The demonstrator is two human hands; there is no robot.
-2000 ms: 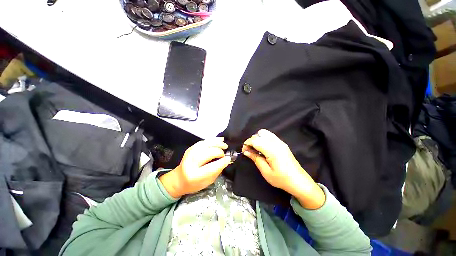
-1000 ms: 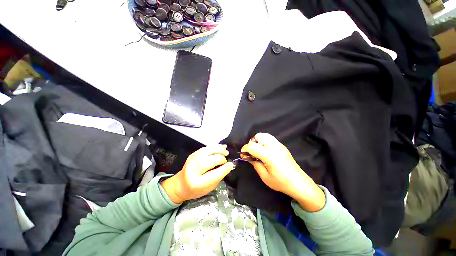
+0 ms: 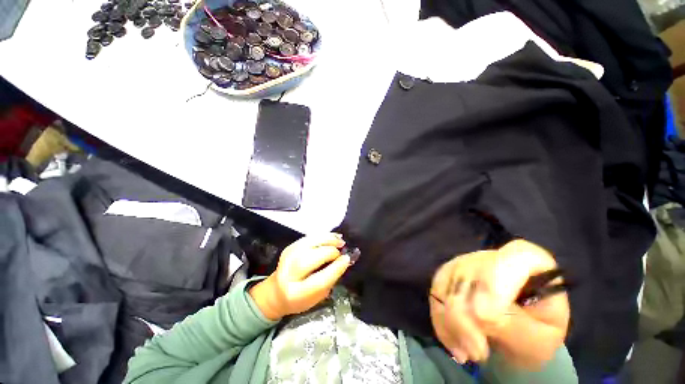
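Note:
The black garment (image 3: 443, 150) lies over the table and my lap, with two dark buttons along its front edge, one of them (image 3: 373, 156) the lower. My left hand (image 3: 306, 274) pinches the front edge with a dark button (image 3: 351, 255) at its fingertips. My right hand (image 3: 499, 300) is blurred, raised to the right over the garment, fingers curled, with a dark slim tool (image 3: 544, 285), possibly snips, against the palm. No needle or thread can be made out.
A blue-rimmed tub (image 3: 259, 91) of dark buttons stands on the white table, with loose buttons (image 3: 113, 26) to its left. A black phone (image 3: 278, 154) lies below the tub. Dark grey garments (image 3: 158, 247) are heaped at left, black ones (image 3: 593, 30) behind at upper right.
My right hand has moved away from the left, to the right and nearer the camera. My left hand stays at the garment's edge. The view has tilted up, showing more of the tub and loose buttons.

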